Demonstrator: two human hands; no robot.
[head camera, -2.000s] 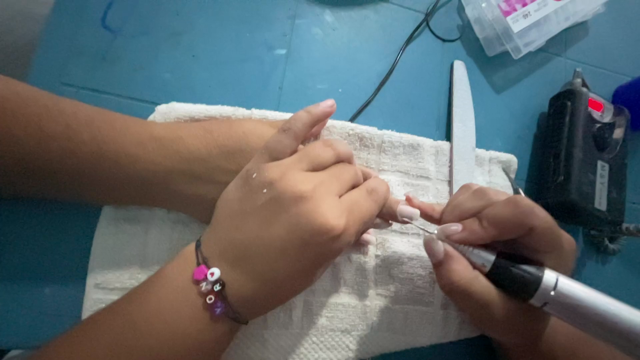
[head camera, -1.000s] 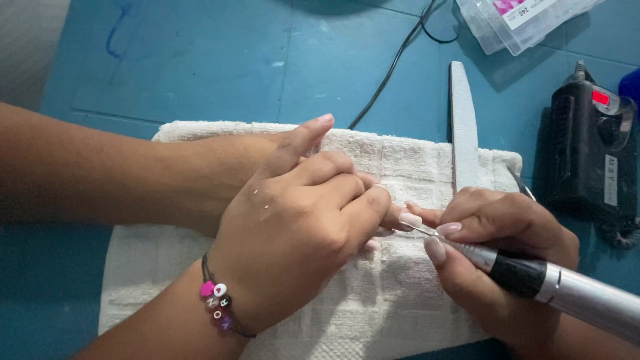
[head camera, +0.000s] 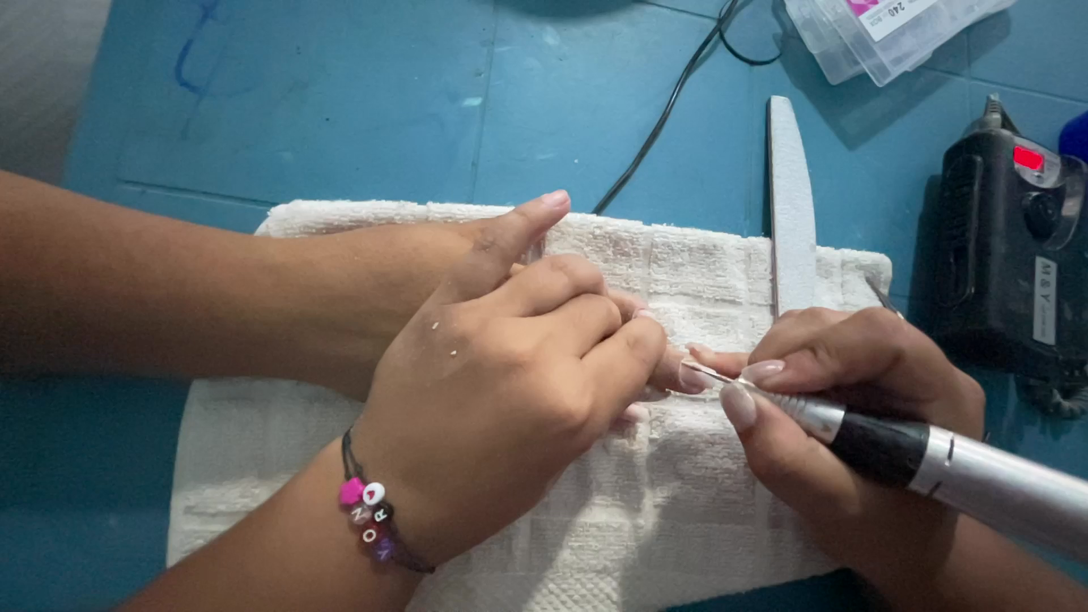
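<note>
My left hand (head camera: 510, 374), with a beaded cord bracelet (head camera: 365, 518) at the wrist, is closed around the fingers of another person's hand (head camera: 425, 255), which rests on a white towel (head camera: 280, 450). Between the thumb and fingers of my right hand (head camera: 850, 408) is a silver and black nail drill handpiece (head camera: 880, 446). Its thin bit (head camera: 704, 371) meets the nail of one held finger (head camera: 680, 372), at the nail's edge. My left hand covers much of the other person's hand. Small pale flecks lie on the back of my left hand.
A grey nail file (head camera: 792, 204) lies partly on the towel, beyond my right hand. At the right stands a black drill control unit (head camera: 994, 246) with a red light. A clear plastic box (head camera: 892, 42) is at the top right, and a black cable (head camera: 663, 119) crosses the blue table (head camera: 340, 102).
Both hands keep nearly the same places, and the handpiece stays in my right hand. The bit's angle at the nail differs slightly from before.
</note>
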